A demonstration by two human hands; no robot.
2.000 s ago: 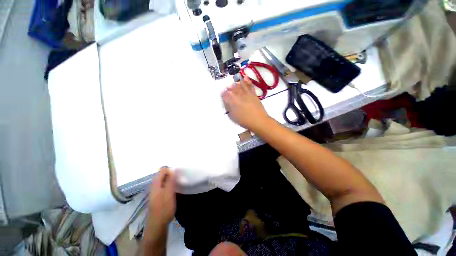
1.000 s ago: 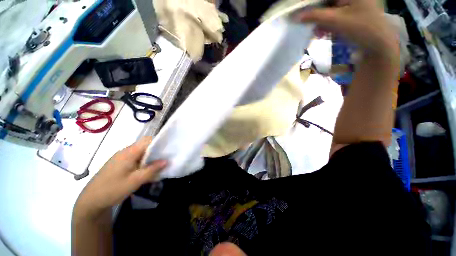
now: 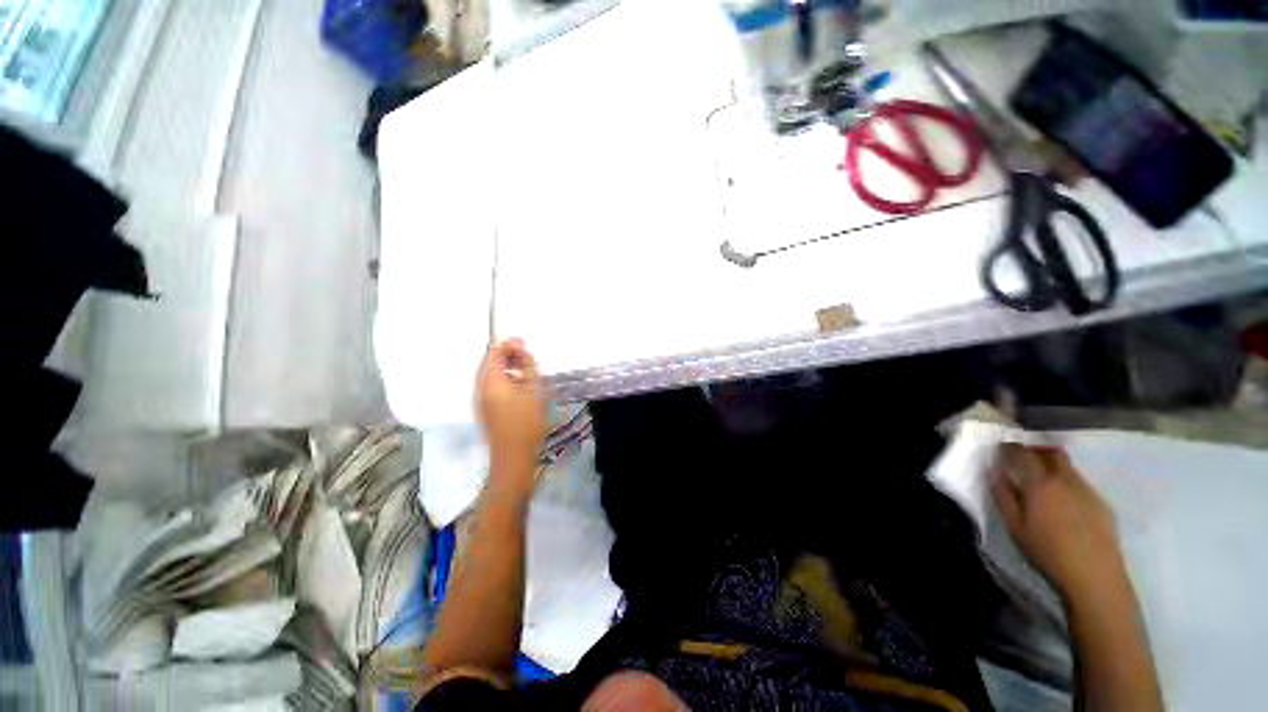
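My left hand (image 3: pixel 512 410) is at the front left of the white table top (image 3: pixel 626 299), by a thin dark line. Its fingers are bent together; I cannot tell whether they pinch fabric, as white blends into white. My right hand (image 3: pixel 1054 515) is low at the right, beside my lap, with its fingers closed on a crumpled white panel (image 3: pixel 966 466). The needle area (image 3: pixel 821 98) of the sewing machine is at the top, blurred, with the thin outline of the bed cover below it.
Red-handled scissors (image 3: pixel 911 156), black-handled shears (image 3: pixel 1043 251) and a black smartphone (image 3: pixel 1124 125) lie right of the needle. A measuring tape (image 3: pixel 681 373) runs along the table's front edge. Bundles of cut pieces (image 3: pixel 230 556) are heaped lower left. A blue bin (image 3: pixel 373 35) is upper left.
The view has swung back to the table. My left hand has left the white panel that both hands stretched and is at the table edge. My right hand has come down to the right.
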